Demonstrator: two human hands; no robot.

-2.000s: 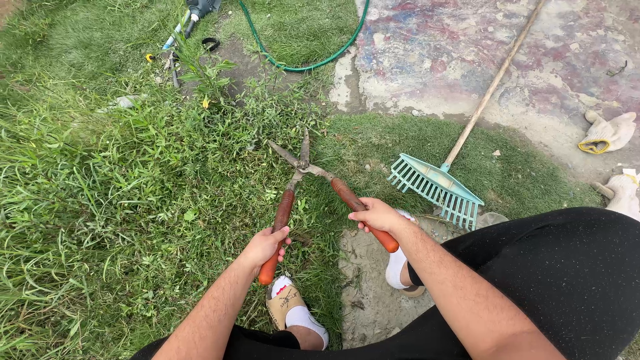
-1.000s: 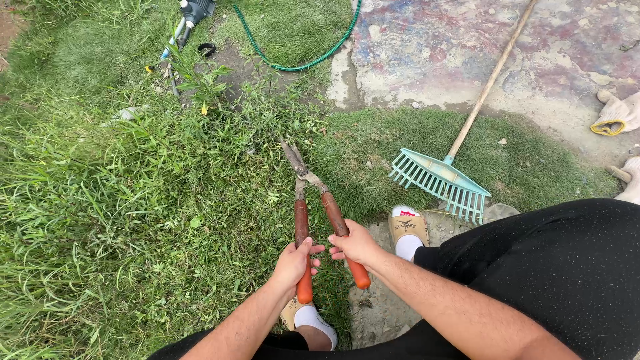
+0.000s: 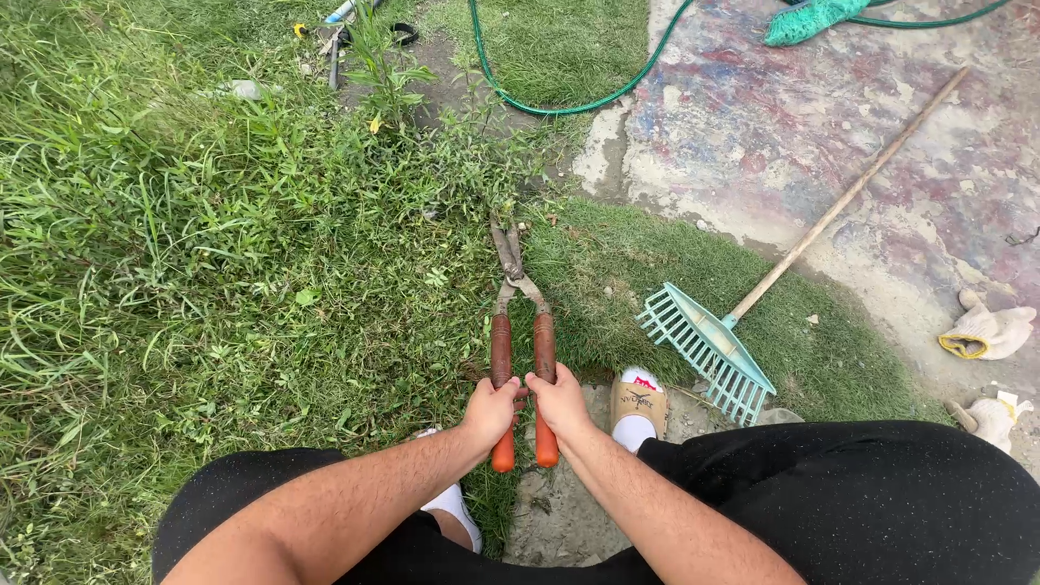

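Hedge shears (image 3: 510, 276) with worn metal blades and brown handles with orange ends point away from me, their blades nearly together over low grass. My left hand (image 3: 491, 413) is closed around the left handle, and my right hand (image 3: 561, 405) grips the right one. The two hands are close together at the lower part of the handles. Leafy weeds (image 3: 479, 175) stand just beyond the blade tips. Trimmed turf (image 3: 617, 268) lies to the right of the shears.
A light-blue rake (image 3: 715, 345) with a wooden handle lies right of my foot. A green hose (image 3: 561, 110) curves at the top. White work gloves (image 3: 995, 331) rest on stained concrete (image 3: 731, 146) at the right. Tall grass (image 3: 97, 219) grows at the left.
The shears' blades were spread two seconds ago and are now nearly closed. My hands have come closer together, and the shears now point straight ahead. The view has shifted somewhat.
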